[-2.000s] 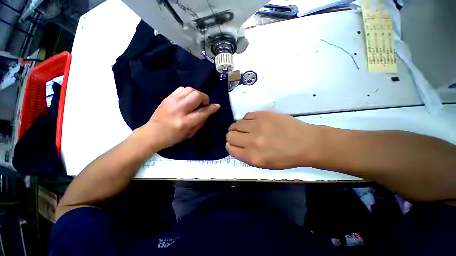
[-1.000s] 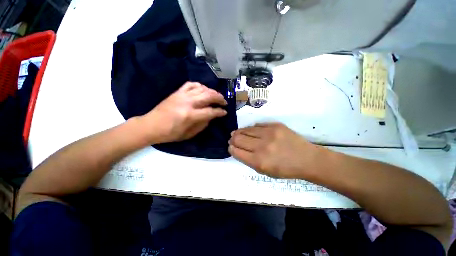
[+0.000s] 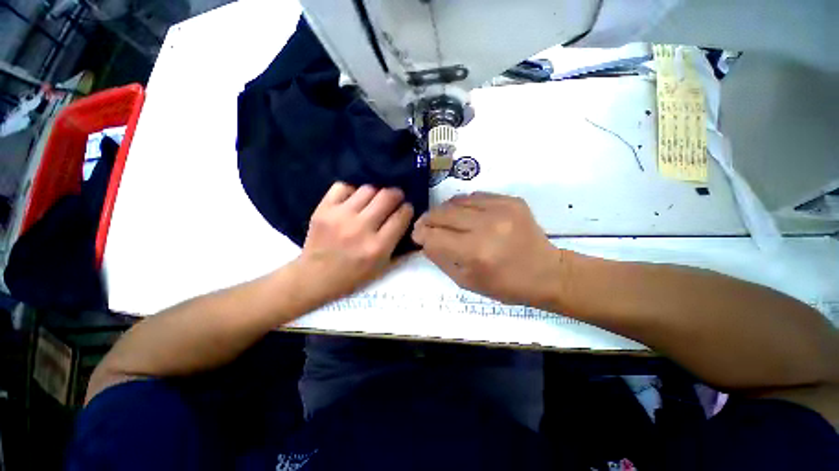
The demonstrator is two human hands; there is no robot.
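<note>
A dark garment panel point(image 3: 308, 138) lies on the white table, with its right edge under the needle area point(image 3: 421, 147) of the sewing machine point(image 3: 515, 32). My left hand point(image 3: 357, 230) rests on the panel's lower part with its fingers bent; whether it pinches the cloth is hidden. My right hand point(image 3: 488, 244) pinches the panel's lower right corner, just below the needle area. The fingertips of both hands are close together. The ribbed cream knob point(image 3: 442, 139) is beside the needle area, and a small spoked disc point(image 3: 466, 167) is on the bed to its right.
A red plastic basket point(image 3: 120, 184) with dark pieces point(image 3: 64, 244) hanging out is left of the table. A pale yellow paper label point(image 3: 682, 120) and a white strip point(image 3: 750, 207) are on the right. A loose thread point(image 3: 618, 140) lies on the bed. A printed ruler point(image 3: 460, 306) runs along the front.
The panel has moved up toward the machine, and its lower edge is nearer the needle. My left hand has moved down the panel, closer to my right hand. The camera view has shifted.
</note>
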